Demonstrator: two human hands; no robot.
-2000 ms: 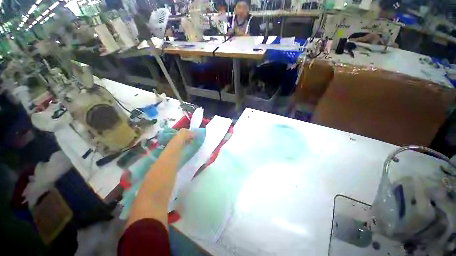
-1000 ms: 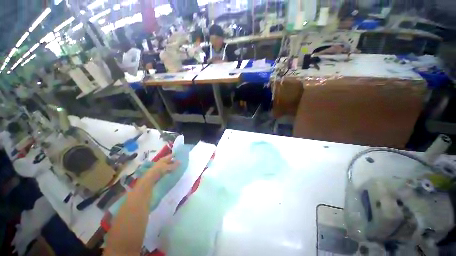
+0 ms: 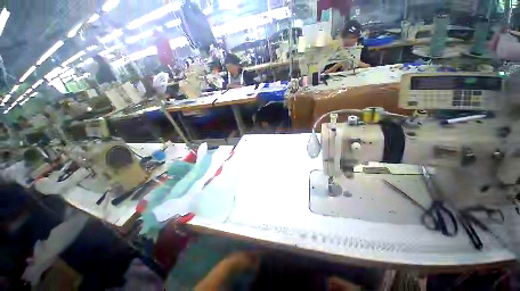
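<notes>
Pale green cut fabric pieces [image 3: 185, 183] lie heaped with white pieces and red edging at the left of the white table. A flat pale green panel [image 3: 215, 203] lies beside them. The cream sewing machine [image 3: 362, 142] stands at the right, its presser foot [image 3: 333, 187] over the metal plate. A blurred hand, seemingly my left hand [image 3: 228, 273], is low at the bottom edge, below the table front. Dim green material [image 3: 196, 264] is beside it; whether the hand grips it cannot be told. My right hand is not in view.
Black-handled shears [image 3: 439, 219], tweezers [image 3: 403, 193] and a small black-handled tool [image 3: 472, 230] lie right of the plate. Ruler markings run along the table's front edge. A second machine [image 3: 118, 165] stands at left. Two people sit at stations behind.
The view has swung right and up, bringing in the whole machine head and tools. The hand has left the fabric heap and is now low at the bottom edge.
</notes>
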